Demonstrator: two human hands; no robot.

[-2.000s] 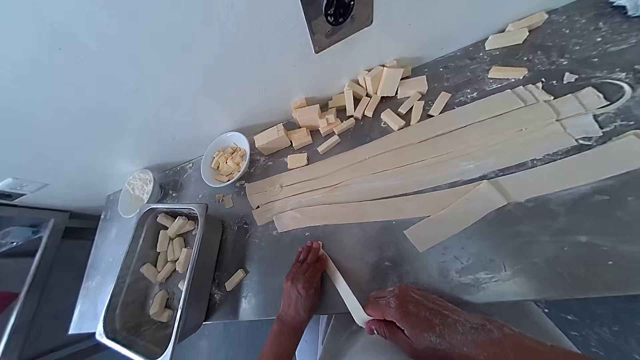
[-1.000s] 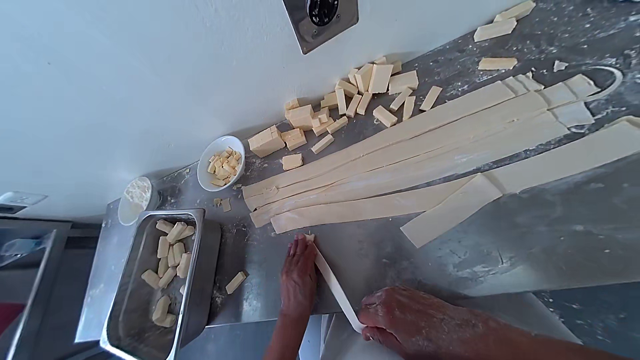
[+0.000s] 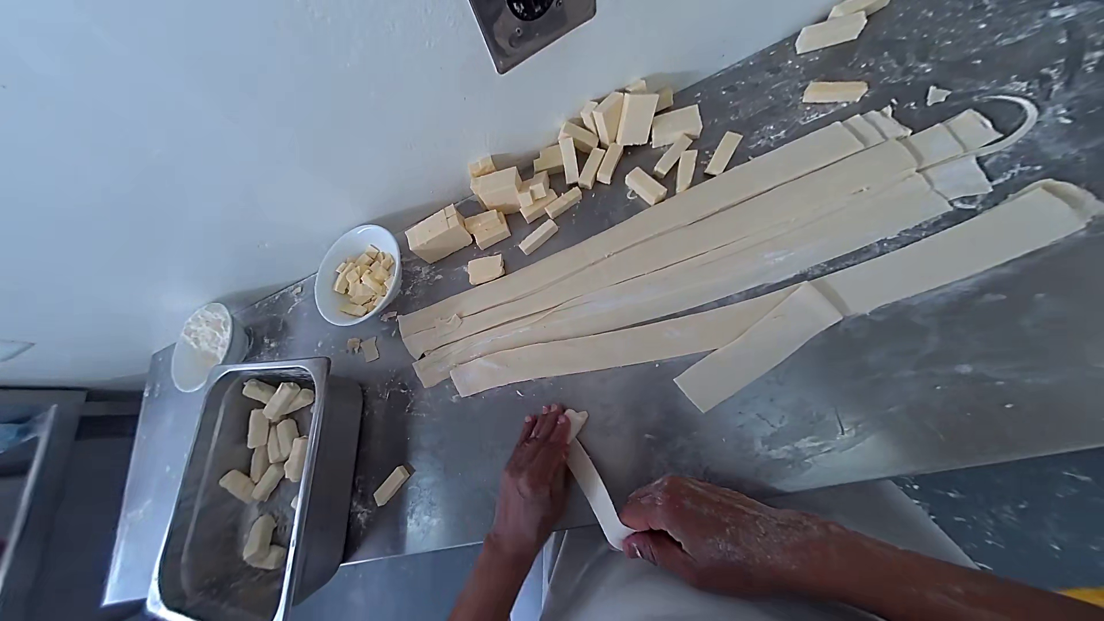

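A narrow dough strip (image 3: 595,487) runs between my hands near the front edge of the steel table. My left hand (image 3: 536,474) lies palm down at the strip's far end, its fingertips on a folded bit of dough. Pinched between the thumb and fingers of my right hand (image 3: 690,526) is the strip's near end, at the table edge. Beyond them lie long flat dough strips (image 3: 655,276) side by side, with one folded strip (image 3: 759,345) closer to me. A single cheese stick (image 3: 392,486) lies left of my left hand.
At left stands a deep steel pan (image 3: 297,517) holding several dough-wrapped pieces. Behind it are a white bowl of small cheese pieces (image 3: 321,289) and a container of white flour-like powder (image 3: 205,336). Cheese blocks and sticks (image 3: 634,119) lie along the wall, under a socket plate (image 3: 539,30).
My left hand stays at the strip's far end, where its fingertips now rest on a more bunched bit of dough. My right hand still holds the near end.
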